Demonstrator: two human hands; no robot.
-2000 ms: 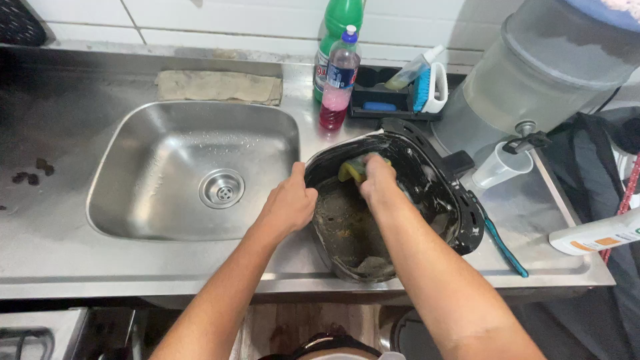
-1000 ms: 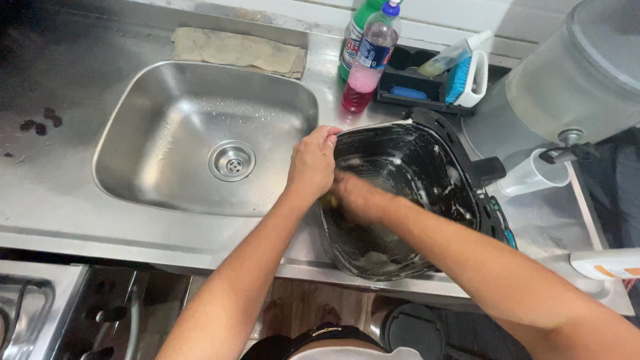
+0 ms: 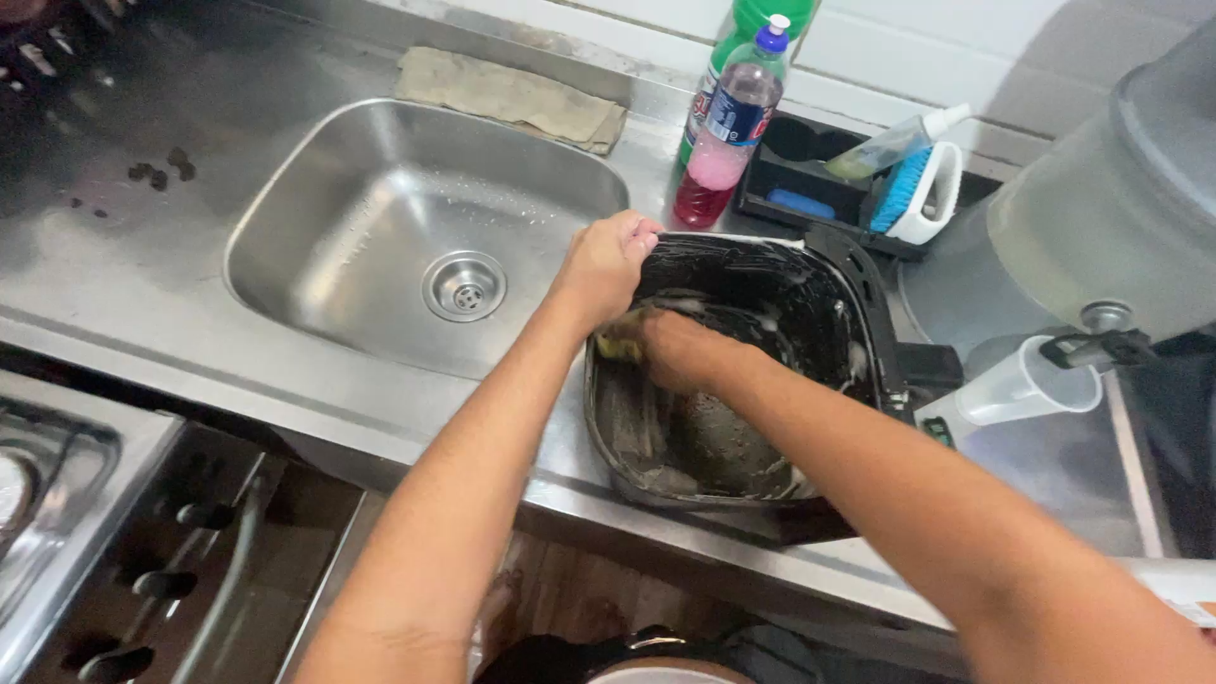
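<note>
A black air fryer basket [image 3: 731, 446], with suds and greasy residue inside, rests on the steel counter to the right of the sink. My left hand [image 3: 608, 266] grips its upper left rim, fingers curled over the edge. Inside it, my right hand [image 3: 679, 347] presses a yellowish sponge [image 3: 619, 342] against the left inner wall; the hand is a little blurred and covers part of the sponge. The basket's black handle [image 3: 926, 366] points right.
A stainless steel sink [image 3: 380, 256] lies left, a folded cloth [image 3: 513, 95] behind it. Bottles, one with pink liquid [image 3: 717, 157], stand behind the basket beside a black caddy [image 3: 760, 204] with a blue-bristled brush [image 3: 917, 195]. At right are a plastic cup [image 3: 1031, 385] and a water dispenser's tap [image 3: 1107, 323]. A stove [image 3: 85, 427] is lower left.
My right hand has moved from the middle of the basket to its left inner wall, with the sponge. My left hand stays on the rim. The view has shifted.
</note>
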